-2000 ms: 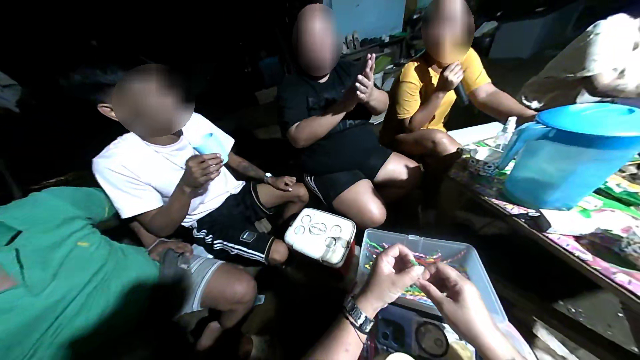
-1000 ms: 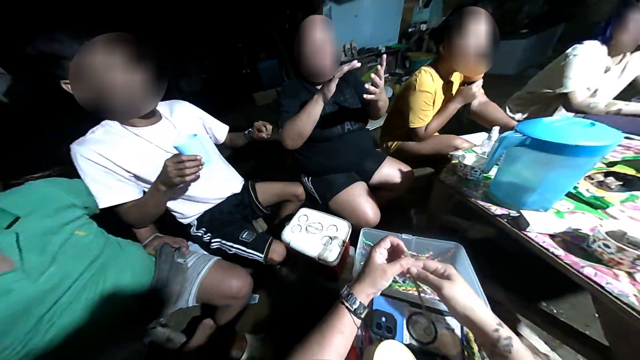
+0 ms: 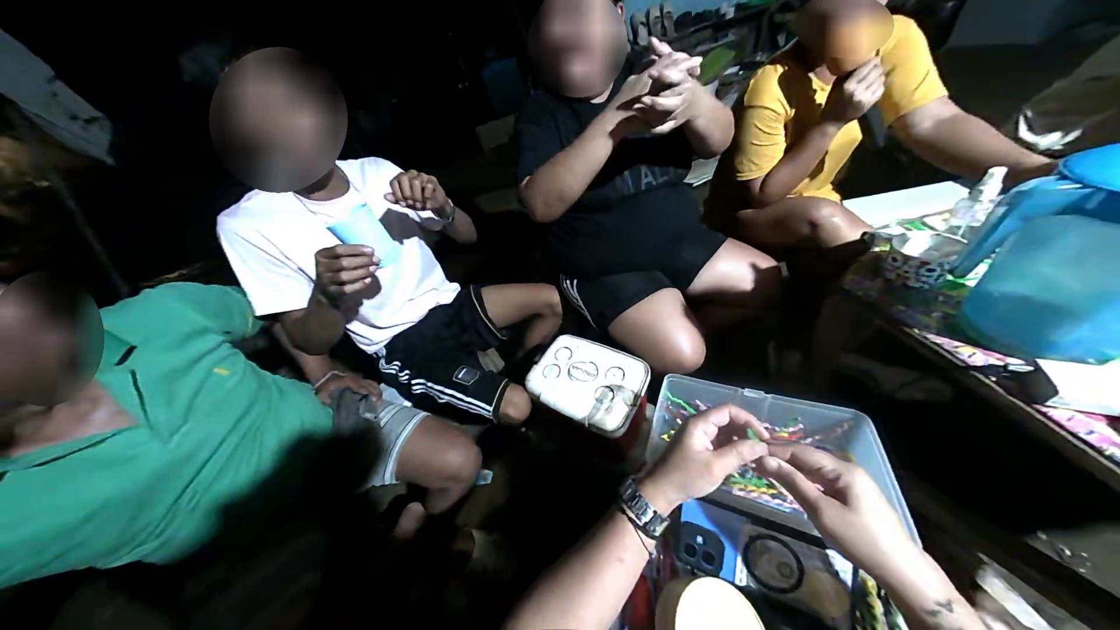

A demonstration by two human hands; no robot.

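Note:
My left hand, with a metal-band watch on its wrist, pinches a small green piece between thumb and fingers. My right hand meets it there, its fingertips touching the left ones at the same small piece, which is mostly hidden. Both hands are above a clear plastic box that holds many thin, multicoloured braided or twisted strands. Just on the near side of the box lie a blue phone and a dark ring-shaped object.
A white-lidded cooler box stands left of the plastic box. Several people sit around, one holding a light blue cup. At right, a table with a patterned cover bears a blue pitcher. A round cream object is nearest me.
The person in black has brought their parted hands together. My hands remain joined at the fingertips above the box. The view has shifted left.

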